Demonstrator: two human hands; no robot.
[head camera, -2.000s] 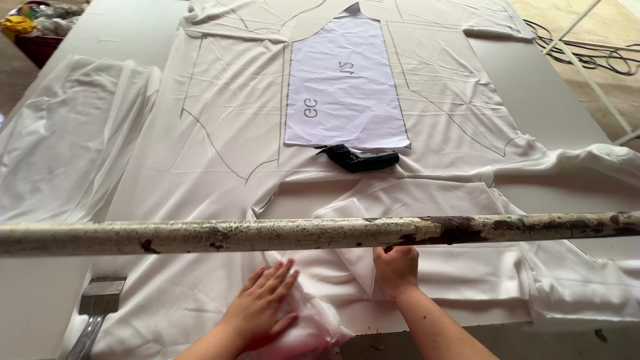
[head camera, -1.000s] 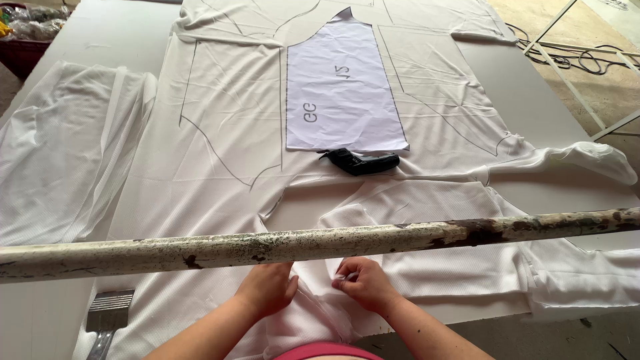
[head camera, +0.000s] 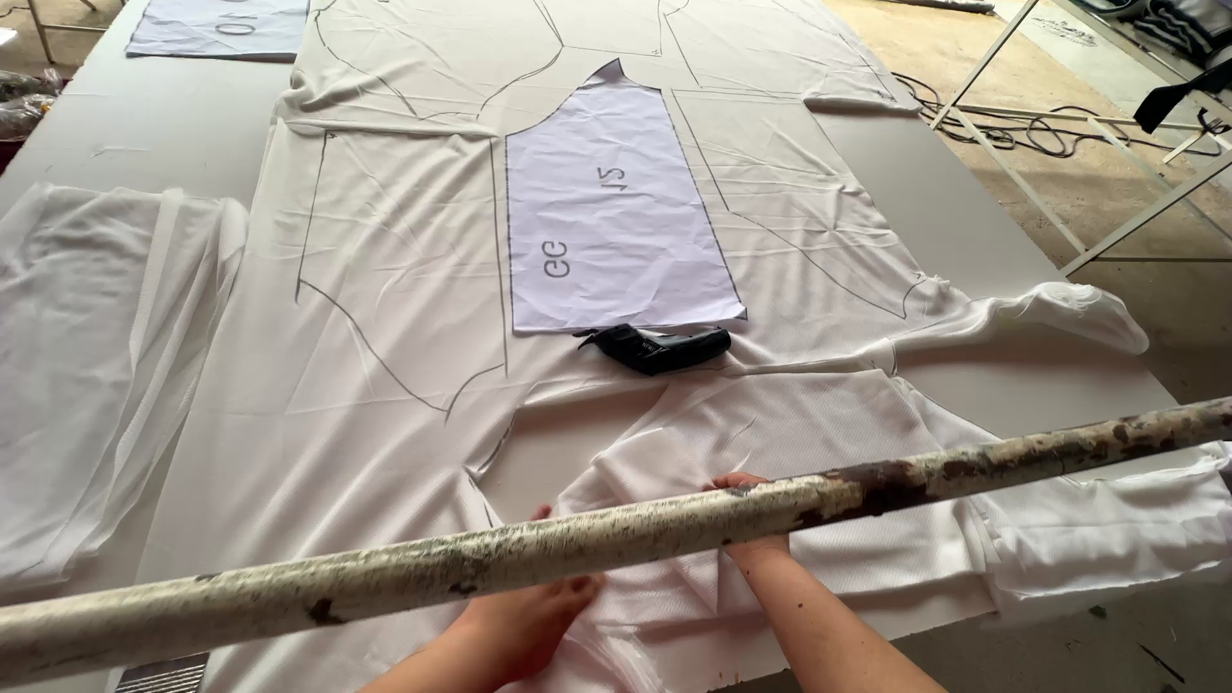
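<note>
White fabric marked with dark pattern outlines lies over the table, a paper pattern piece flat on it. Against the paper's lower edge rests a small black bundle, its kind unclear. My left hand is partly behind the pole, fingers spread at the edge of a crumpled white cloth piece; its grip on the cloth cannot be told. My right hand, crossed by the pole, has its fingers curled on the folded cloth, pinching it.
A worn, paint-chipped pole runs across the view above my hands. Folded white fabric lies at the left, another paper pattern behind it. A flat brush-like tool shows at the bottom left. Cables and a metal frame stand at the right.
My hands have moved from below the pole to partly behind it since one second ago. The left hand lay over a clear, pinkish bundle two seconds ago. The view has shifted.
</note>
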